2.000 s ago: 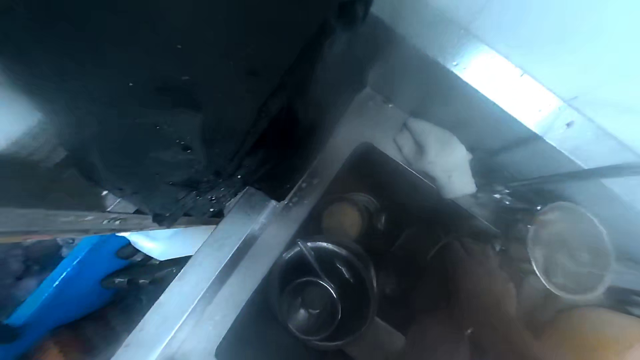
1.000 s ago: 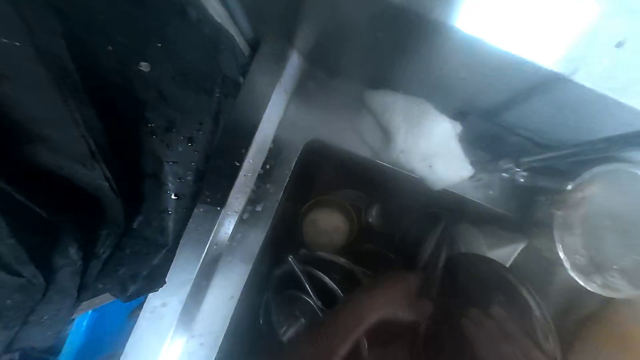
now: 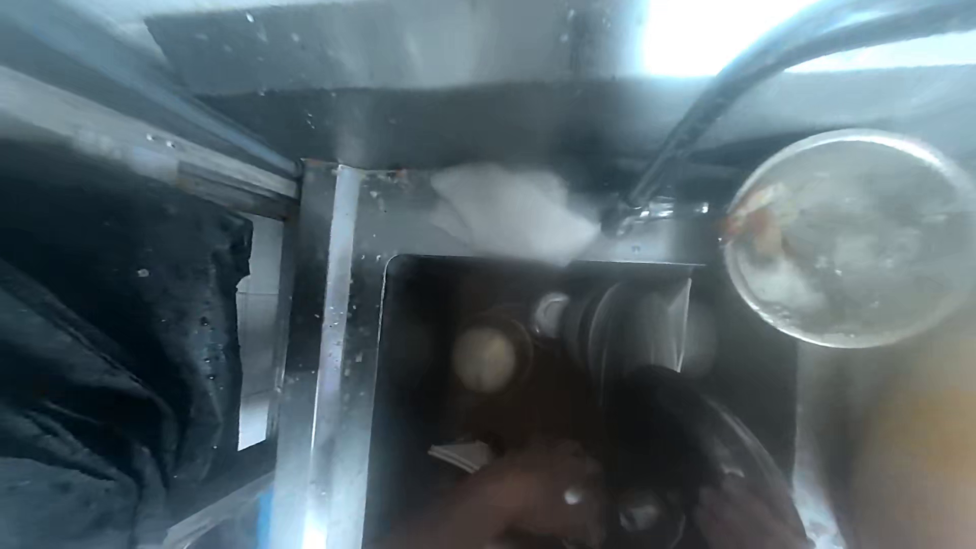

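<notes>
My left hand (image 3: 526, 492) is low in the dark sink basin (image 3: 419, 305), blurred, its fingers hard to make out. To its right, my right hand (image 3: 743, 515) lies against a large dark round pan or bowl (image 3: 686, 435) and seems to hold it by its near right side. Above my left hand a round pale-centred vessel (image 3: 486, 358) sits in the basin, with more dishes (image 3: 633, 328) to its right. A small light-coloured piece (image 3: 463, 455) shows just beyond my left hand.
A white cloth (image 3: 515, 213) lies on the sink's back rim beside a tap fitting (image 3: 656, 213) with a dark hose. A round translucent vessel (image 3: 846, 244) stands at the right. Black wet plastic sheeting (image 3: 114, 328) hangs left of the metal sink edge (image 3: 335, 343).
The view has turned and shifted. The dark round pan, not plain two seconds ago, is by my right hand in the last two frames.
</notes>
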